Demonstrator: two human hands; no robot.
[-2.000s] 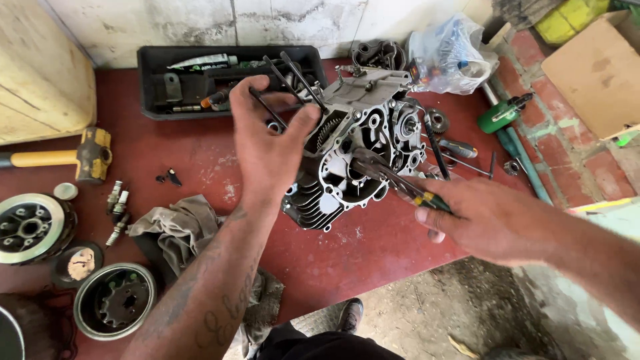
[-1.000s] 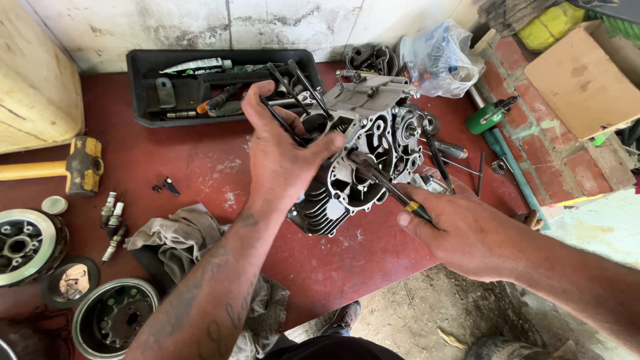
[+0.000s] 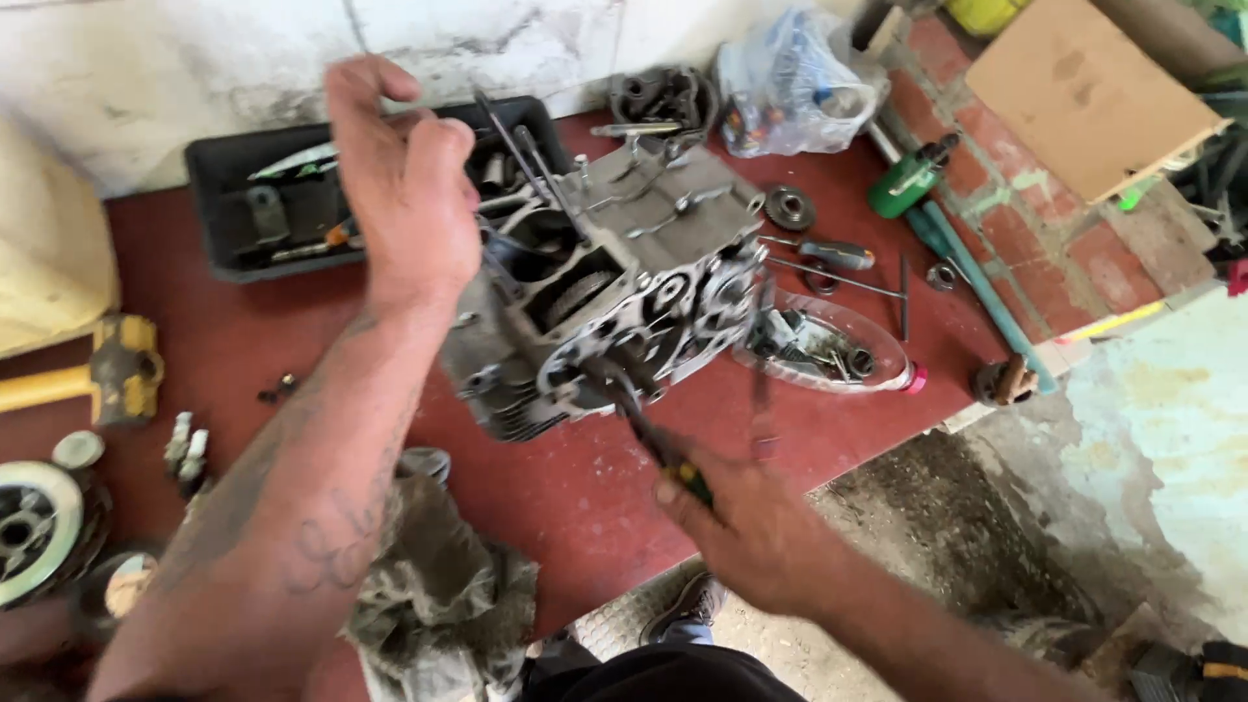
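Note:
A motorcycle engine crankcase (image 3: 673, 219) stands on the red tabletop, its side openings toward me and long studs rising at its left. My right hand (image 3: 746, 517) grips pliers (image 3: 648, 434) with dark and yellow handles; their blurred jaws are at the round opening in the near side of the case. Raised above the left part of the engine, my left hand (image 3: 405, 180) has its fingers curled and is blurred. It touches nothing that I can see; whether something is inside the fingers is unclear.
A black tray (image 3: 219, 210) of tools lies behind my left arm. At left are a yellow-handled hammer (image 3: 127, 370) and spark plugs (image 3: 185, 448). A rag (image 3: 439, 565) lies near the front edge. To the right are a cut plastic bottle (image 3: 882, 341) with parts, a screwdriver (image 3: 843, 255) and bricks (image 3: 1024, 234).
My left hand has left the engine's upper edge and lifted up and to the left. The pliers stay in my right hand at the round opening. The view has shifted.

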